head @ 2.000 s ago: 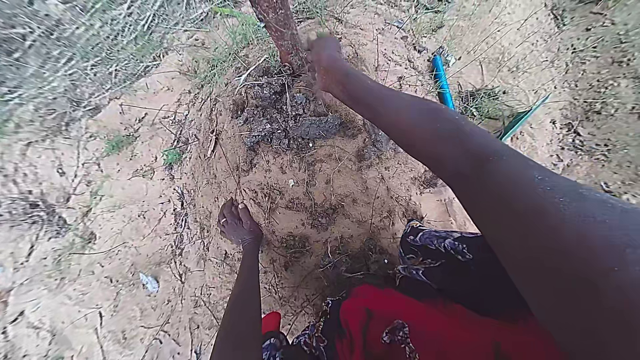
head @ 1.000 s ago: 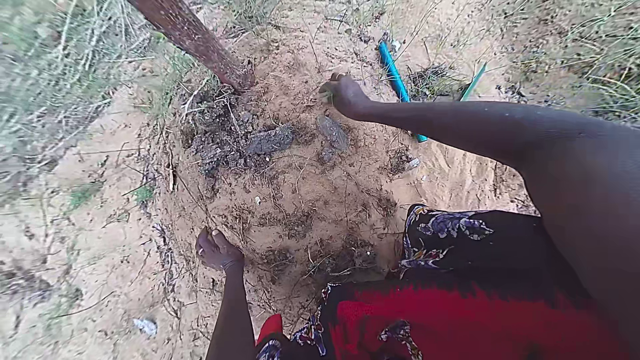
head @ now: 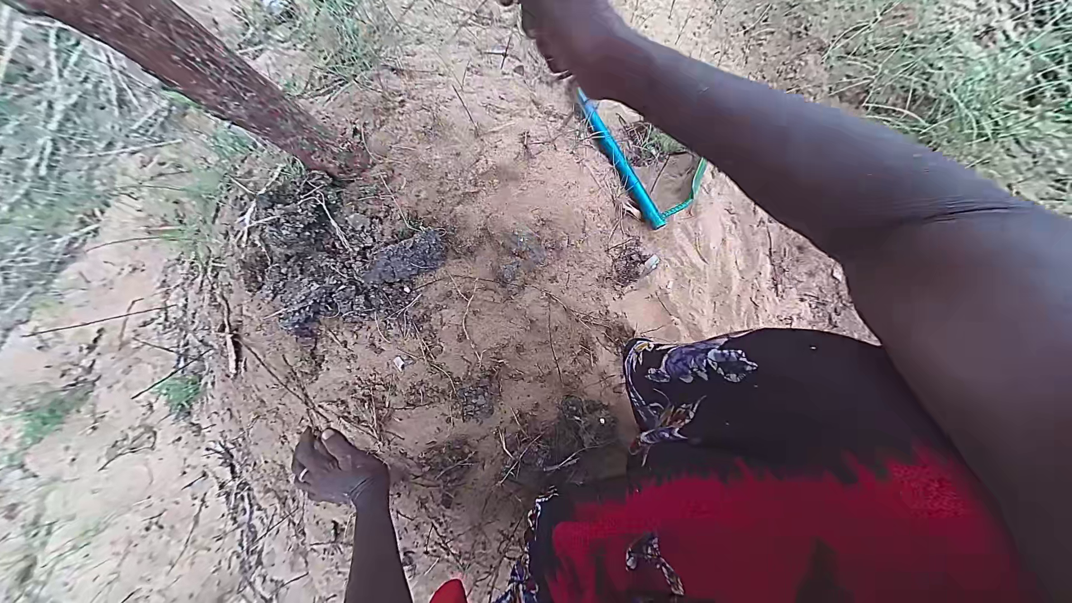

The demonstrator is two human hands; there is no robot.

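Observation:
My left hand [head: 339, 469] is low on the left, its curled fingers at some thin dry stems on the sandy ground; a ring shows on one finger. Whether it grips a stem is unclear. At the top edge, my right hand [head: 578, 42] is partly cut off, with a bit of something green at its fingers. Just below it lies a blue tube [head: 621, 159] with a green cord [head: 691, 188] at its lower end. Dark crumbly clods [head: 406, 255] lie between the hands, near the foot of a reddish-brown trunk [head: 243, 100].
Dry brushwood [head: 67, 126] and green tufts stand at the upper left, and grass [head: 971, 75] grows at the upper right. Patterned black and red cloth [head: 754, 519] covers my lap at the lower right. Twigs are scattered over the sand.
My right hand has moved off from beside the trunk, across to the right, and is now by the blue tube. The left hand stays low on the sand. The view has shifted.

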